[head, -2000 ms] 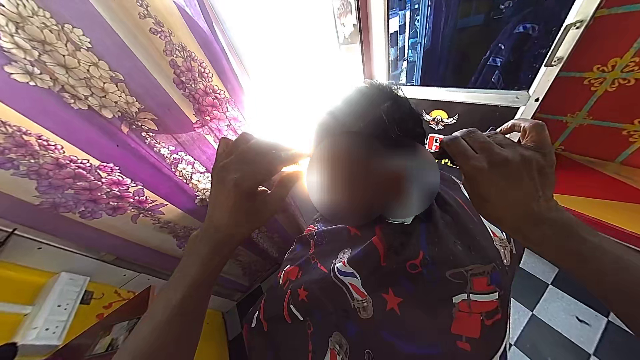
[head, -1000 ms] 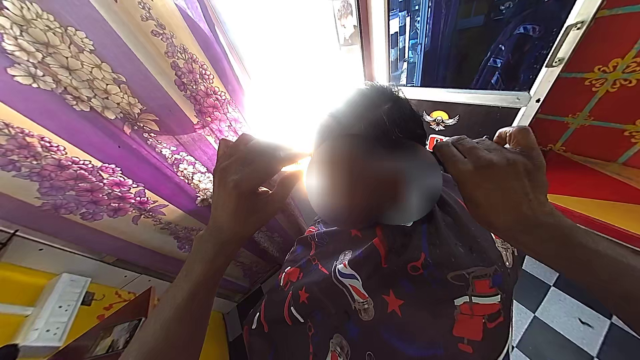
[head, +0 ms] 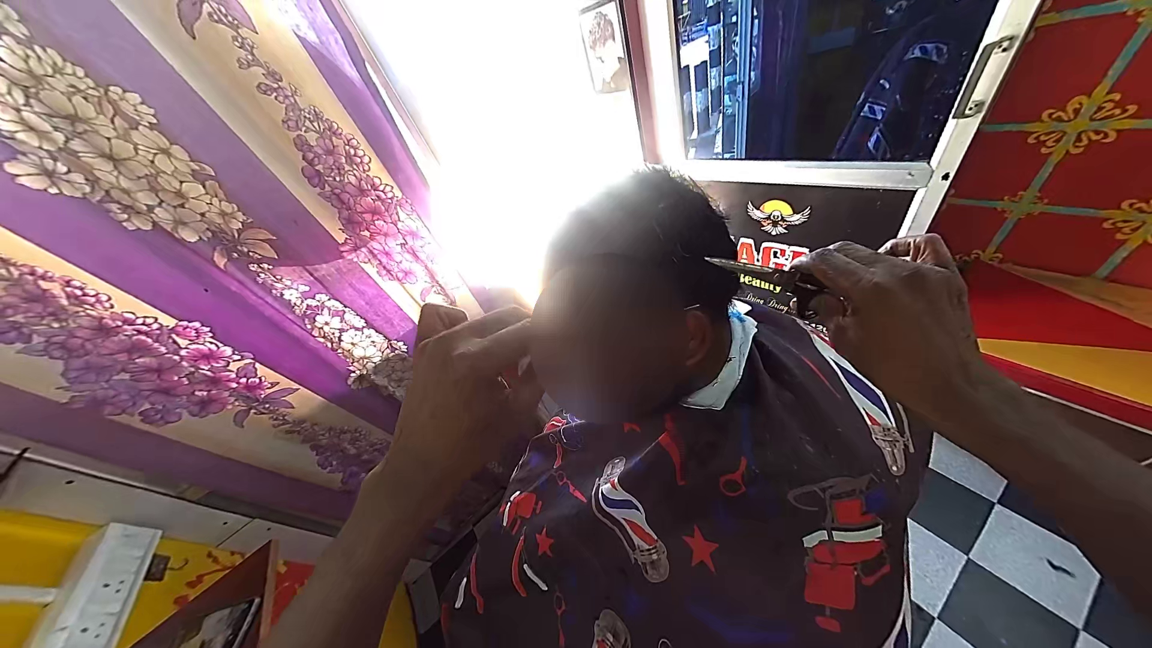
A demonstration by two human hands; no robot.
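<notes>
A person sits in front of me, draped in a dark barber's cape (head: 720,522) printed with red stars, chairs and poles. A pale neck strip (head: 727,364) shows at the neck, and the short dark hair (head: 661,220) faces me from above. My right hand (head: 886,315) grips a pair of scissors (head: 756,268), whose thin blades point left and reach the hair above the ear. On the other side of the head, my left hand (head: 468,387) is raised close to the face, fingers bent and thumb near the fingertips. Whether it holds anything is hidden by shadow and glare.
A purple and cream floral curtain (head: 297,333) hangs at the left. Behind the person stands a white-framed glass door (head: 810,173). Red and yellow panelling (head: 1071,324) lies at the right above a checkered floor (head: 999,549). A white socket strip (head: 108,585) is at lower left.
The person's head has turned toward the left of the view, so an ear now shows beside my right hand. The scissor blades have come into plain sight against the hair.
</notes>
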